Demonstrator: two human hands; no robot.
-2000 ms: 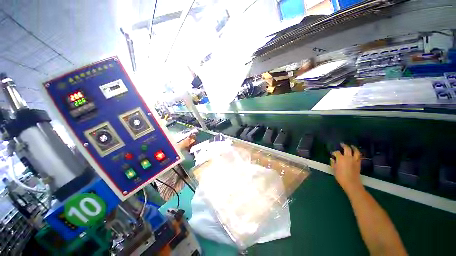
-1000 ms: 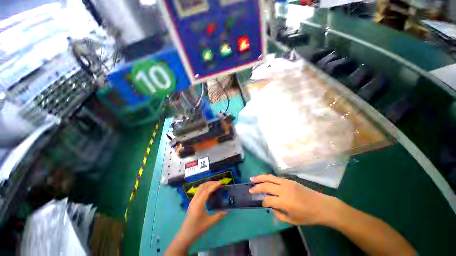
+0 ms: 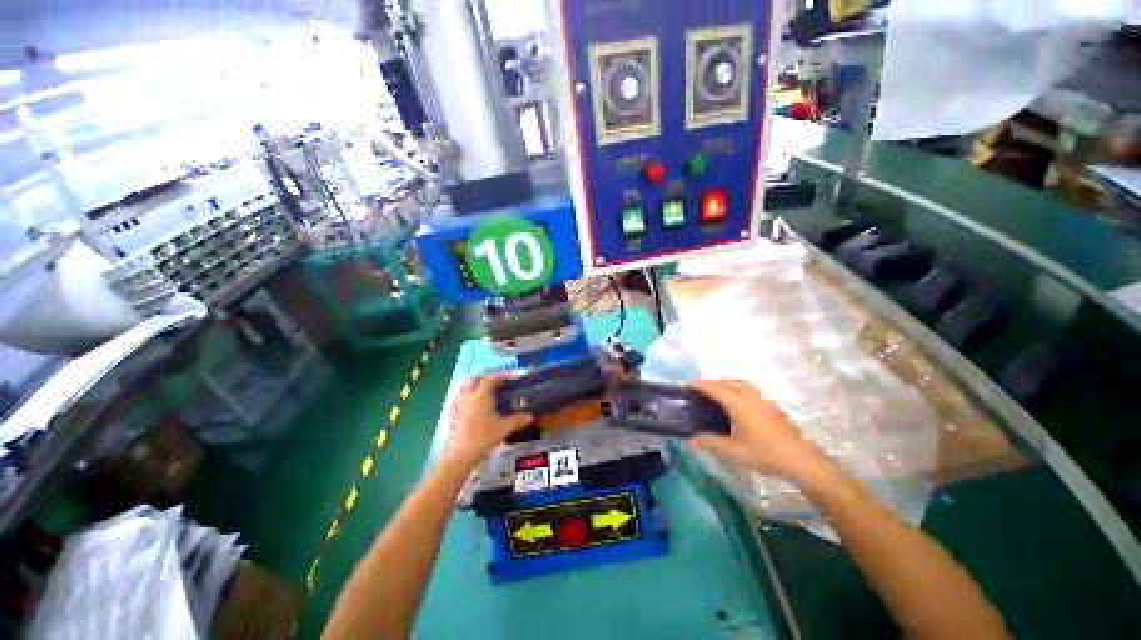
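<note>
My left hand [image 3: 481, 423] holds a black phone-like housing [image 3: 551, 385] by its left end, over the orange-brown fixture [image 3: 563, 420]. My right hand [image 3: 738, 423] holds a second black housing [image 3: 657, 409] by its right end. The inner ends of the two housings are close together; I cannot tell if they touch. The metal press head [image 3: 532, 328] is just behind the left housing. The housings and my left fingers hide much of the fixture. The grey base plate [image 3: 501, 473] shows in front.
The blue control box [image 3: 673, 138] stands above the bench. The start-button strip [image 3: 573, 531] is at the press front. Clear plastic [image 3: 801, 363] over a brown board [image 3: 970, 431] lies to the right. Dark housings [image 3: 932, 290] line the conveyor. White sheets [image 3: 138, 581] are at the lower left.
My hands have moved up from in front of the press to its fixture. One housing was between both hands; now each hand holds one. The view has shifted, showing more of the press.
</note>
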